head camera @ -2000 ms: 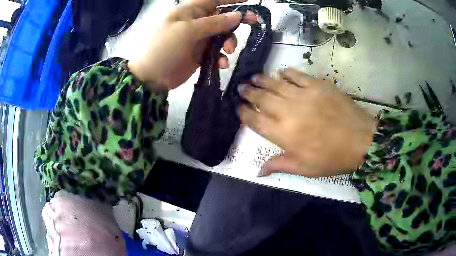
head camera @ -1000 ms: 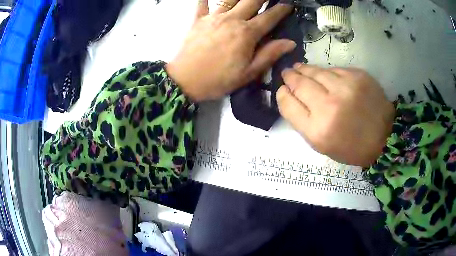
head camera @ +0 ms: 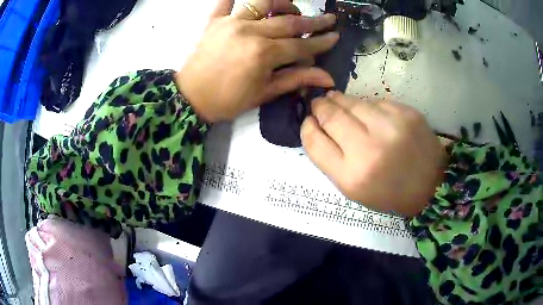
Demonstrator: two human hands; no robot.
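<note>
A dark fabric band (head camera: 280, 126) lies on the white machine table, partly hidden under both hands. Its upper part runs up beside the needle area at the top. My left hand (head camera: 253, 62) lies over its left side, fingers spread and pointing right. My right hand (head camera: 372, 146) has its fingertips bunched on the band's right edge, close to my left thumb, and pinches the fabric there. The cream ribbed knob (head camera: 401, 36) stands right of the band's upper part. The needle itself cannot be made out.
Dark pieces (head camera: 62, 71) with zipper teeth lie at left beside the blue bin (head camera: 21, 56). A thin dark pointed tool (head camera: 505, 131) lies at far right. Dark lint specks dot the table. Ruler markings (head camera: 333, 205) run along the near edge. White scraps (head camera: 153, 273) lie below the table.
The band first moved up and right, towards the needle area. My left hand moved right across it, then slightly back left. My right fingertips have closed in at its edge.
</note>
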